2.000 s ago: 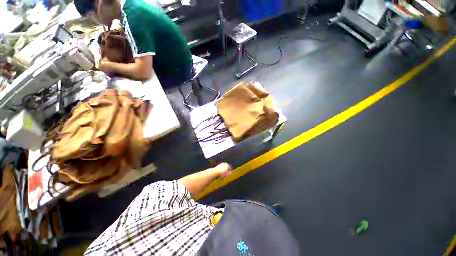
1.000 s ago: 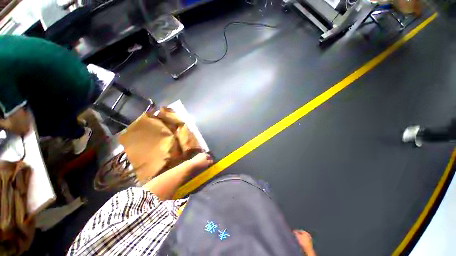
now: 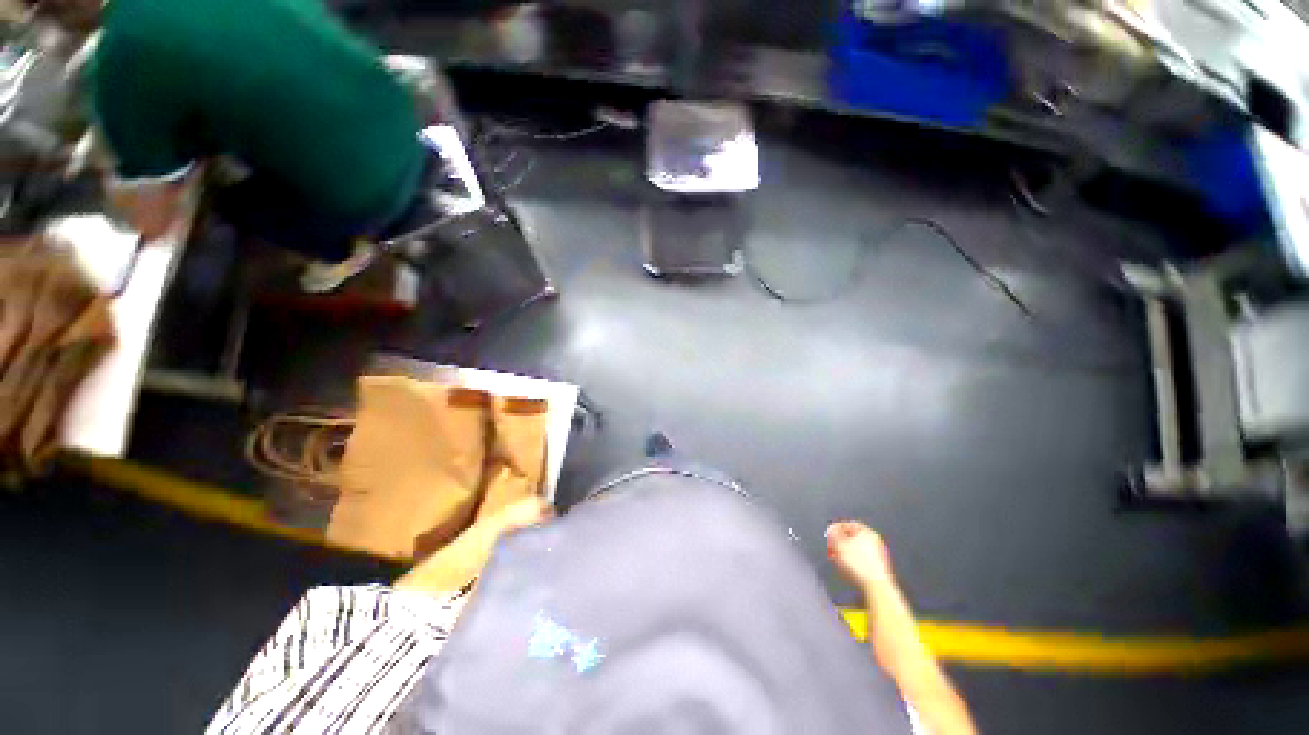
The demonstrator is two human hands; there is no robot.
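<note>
Brown bags (image 3: 416, 467) with long thin handles (image 3: 305, 445) lie on a small white-topped stool or stand (image 3: 563, 431) at lower left. My left hand (image 3: 520, 517) is at their lower right edge, blurred; whether it touches or grips a bag cannot be told. My right hand (image 3: 856, 551) is held out over the dark floor, small and blurred, with the fingers seemingly curled and no object seen in it. A grey garment (image 3: 660, 603) with blue lettering covers the bottom centre between my arms.
A person in a green top (image 3: 266, 115) sits at upper left. A white table (image 3: 137, 338) with brown bags (image 3: 50, 345) stands at far left. A stool (image 3: 701, 151) and a cable (image 3: 840, 295) are ahead. A metal stand (image 3: 1192, 388) is at right. A yellow line (image 3: 1062, 646) crosses the floor.
The view has swung round, and the stand of bags is now at lower left, closer than at first. My right hand has come fully into view. The metal stand is now at right.
</note>
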